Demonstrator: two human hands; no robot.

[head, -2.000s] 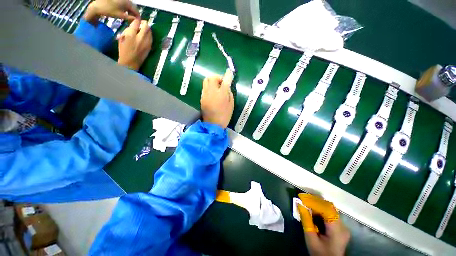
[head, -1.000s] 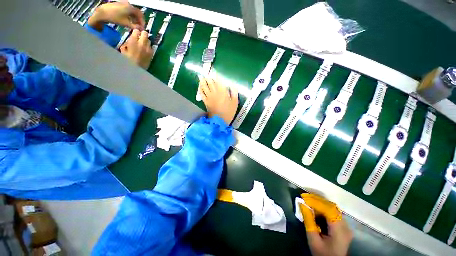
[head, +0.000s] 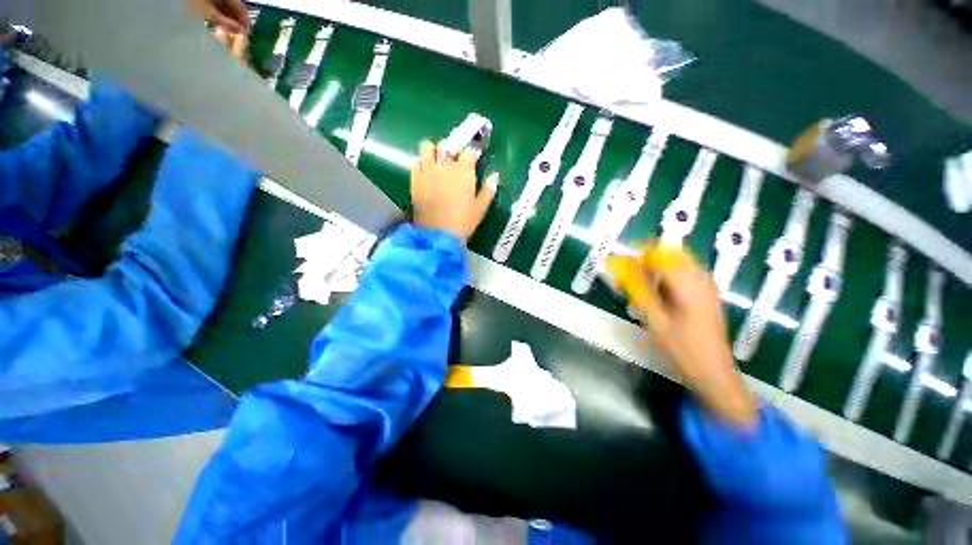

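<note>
My left hand [head: 446, 194] is over the green conveyor belt [head: 416, 96], its fingers on a smartwatch [head: 466, 135] whose strap looks bunched up. My right hand [head: 682, 303], blurred, holds a yellow-orange scraper [head: 636, 279] over the belt's near edge, partly hiding a watch. Several white smartwatches [head: 546, 167] lie in a row to the right, dark round sensor up. Left of my left hand a watch with a greyer case [head: 366, 98] lies strap out long.
A second yellow-handled scraper [head: 459, 376] with a white wipe [head: 536, 391] lies on the near bench. White wipes [head: 325, 261] lie left. Beyond the belt are a bag of wipes [head: 597, 59] and a metal-topped bottle [head: 837, 146]. A grey post and a neighbouring worker's blue sleeves [head: 203, 234] are left.
My right hand has risen from the bench to the belt with the scraper. My left hand's watch has been lifted or folded. The neighbour's hands have moved towards the upper left edge; the view has shifted.
</note>
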